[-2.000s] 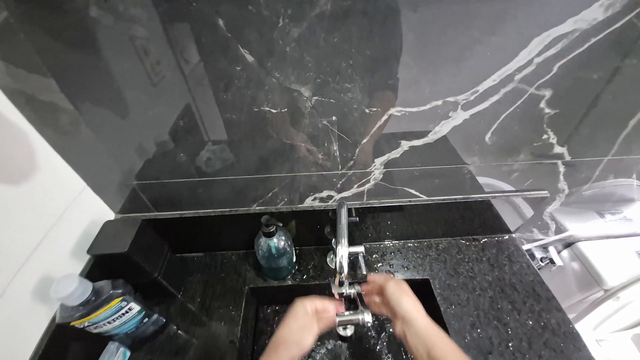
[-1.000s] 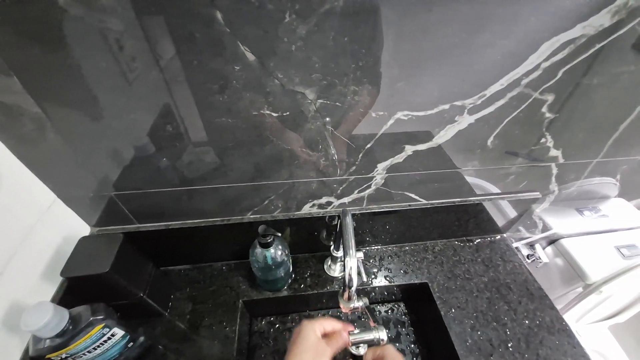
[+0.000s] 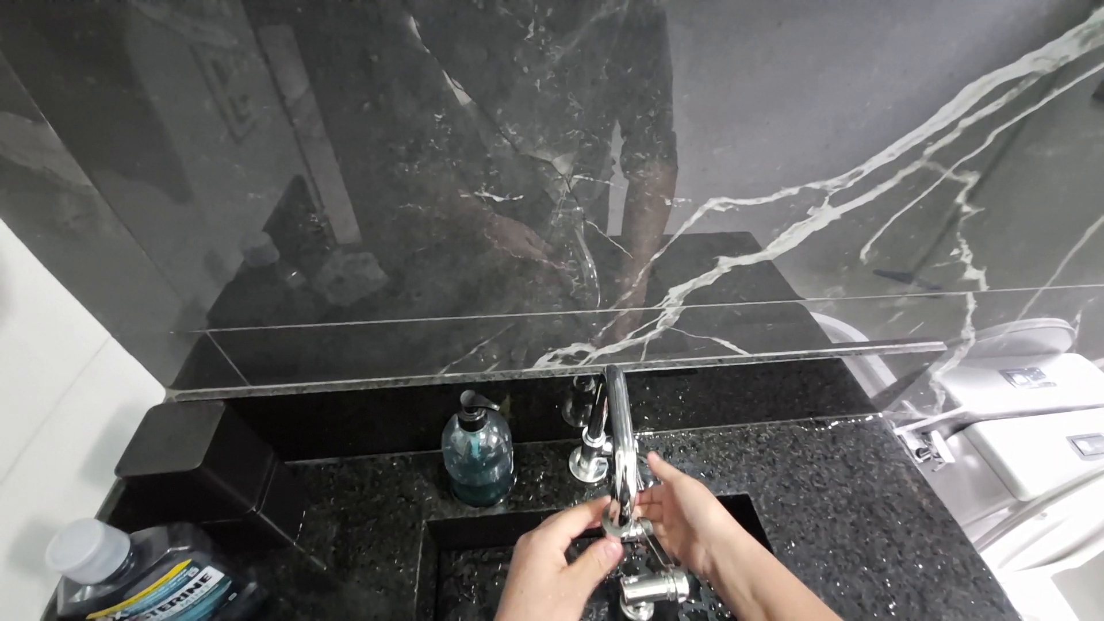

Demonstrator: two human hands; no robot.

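Note:
A chrome gooseneck faucet (image 3: 619,431) rises from the black granite counter and curves over the dark sink (image 3: 483,528). My left hand (image 3: 561,561) has its thumb and fingers around the left of the spout's tip. On the spout's right, my right hand (image 3: 686,517) has its fingers bent behind the tip and its thumb raised; its exact contact is hidden. Just below both hands is a chrome cylindrical fitting (image 3: 654,588), joined to a small jointed arm at the spout's end. Part of the sink lies outside the view.
A soap pump bottle (image 3: 479,461) with blue-green liquid stands behind the sink's left side. At the left are a black box (image 3: 185,457) and a Listerine mouthwash bottle (image 3: 164,578). A white toilet (image 3: 1044,457) is beyond the counter's (image 3: 862,500) right edge. Glossy marble-patterned tiles rise behind.
My hands have moved up from the cylindrical fitting to the spout's tip. The right hand, mostly below the frame a second ago, is now in view beside the spout.

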